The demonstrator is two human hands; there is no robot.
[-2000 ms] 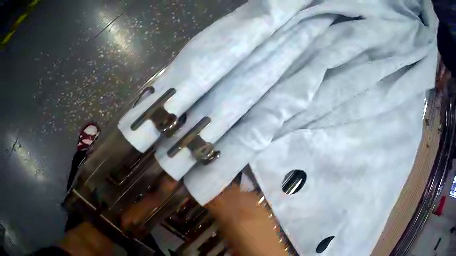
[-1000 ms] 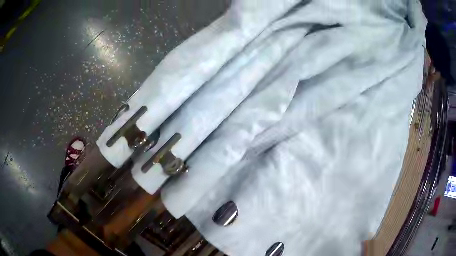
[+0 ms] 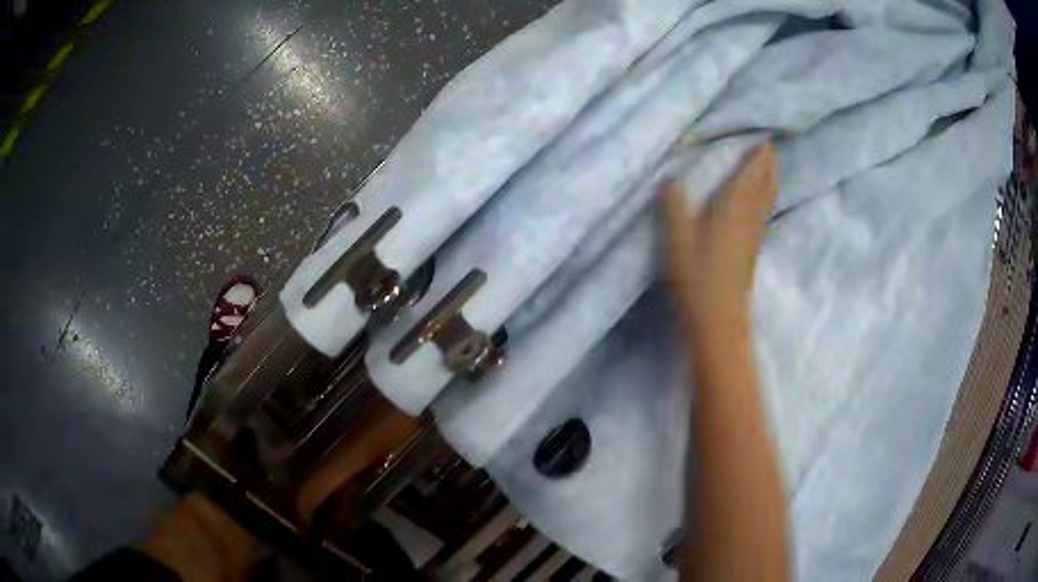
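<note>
A large pale blue-grey panel point(image 3: 865, 307) lies in long folds over the rack. Two metal bar clips, one at the left point(image 3: 368, 273) and one beside it point(image 3: 452, 330), sit on two fold ends. A dark oval hole point(image 3: 562, 447) shows near the panel edge, in a darker grey part. My right hand point(image 3: 719, 216), blurred, lies on the folds at upper centre, thumb and fingers apart, with the forearm across the panel. My left hand point(image 3: 353, 455) is at lower left among the rack bars, its fingers dim and partly hidden near the panel edge; its grip is unclear.
Shiny parallel bars point(image 3: 501, 540) show below the panel edge, with a metal end rail point(image 3: 256, 489) at lower left. A tan ribbed strip point(image 3: 968, 421) runs along the right. At left are speckled grey floor point(image 3: 171, 193), a yellow line and a person's red-and-white shoe point(image 3: 233, 305).
My right hand has come onto the upper folds; a second ago only a bit showed at the lower right edge. The third fold now stands up more narrowly. The clips remain on their folds.
</note>
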